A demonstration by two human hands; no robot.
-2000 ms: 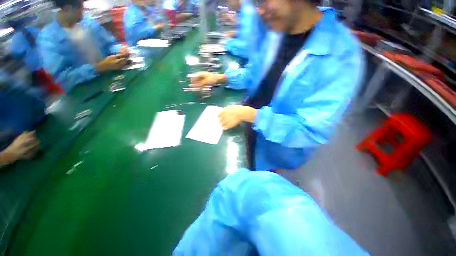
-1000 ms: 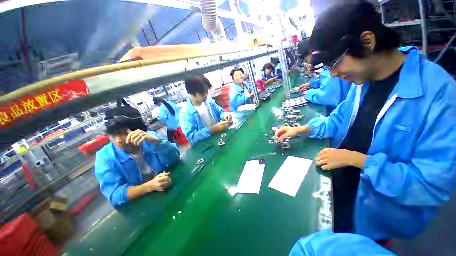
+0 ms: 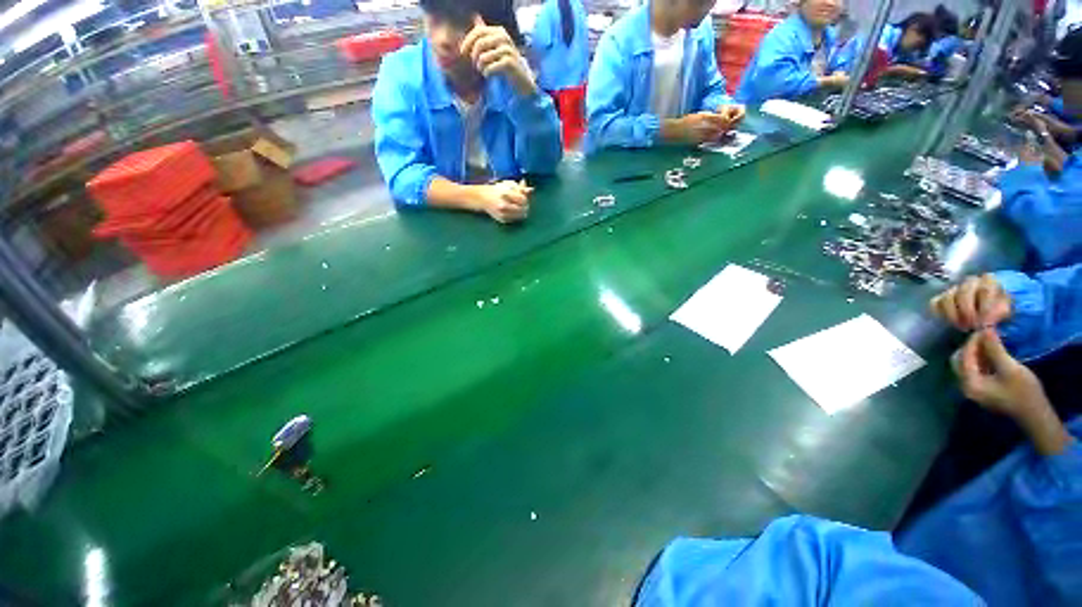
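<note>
Neither of my hands is in view; only a blue smock sleeve [image 3: 795,569] shows at the bottom right edge. A pile of small grey-white modules [image 3: 306,581] lies on the green bench at the bottom left, cut off by the picture's edge. A single module with a pale rounded part [image 3: 292,432] and a thin yellowish tab lies farther up on the green surface. Small dark and brownish bits lie just beside it.
Two white paper sheets [image 3: 729,308] [image 3: 845,363] lie at right, below a large module pile [image 3: 896,243]. A neighbour's hands [image 3: 987,338] are at the right edge. Workers in blue sit across the belt. A pale blister tray [image 3: 30,409] is at far left.
The view has swung left and down. The paper sheets now appear farther right, and the bottom-left module pile, single module and blister tray have come into view. The neighbour's hands are now together.
</note>
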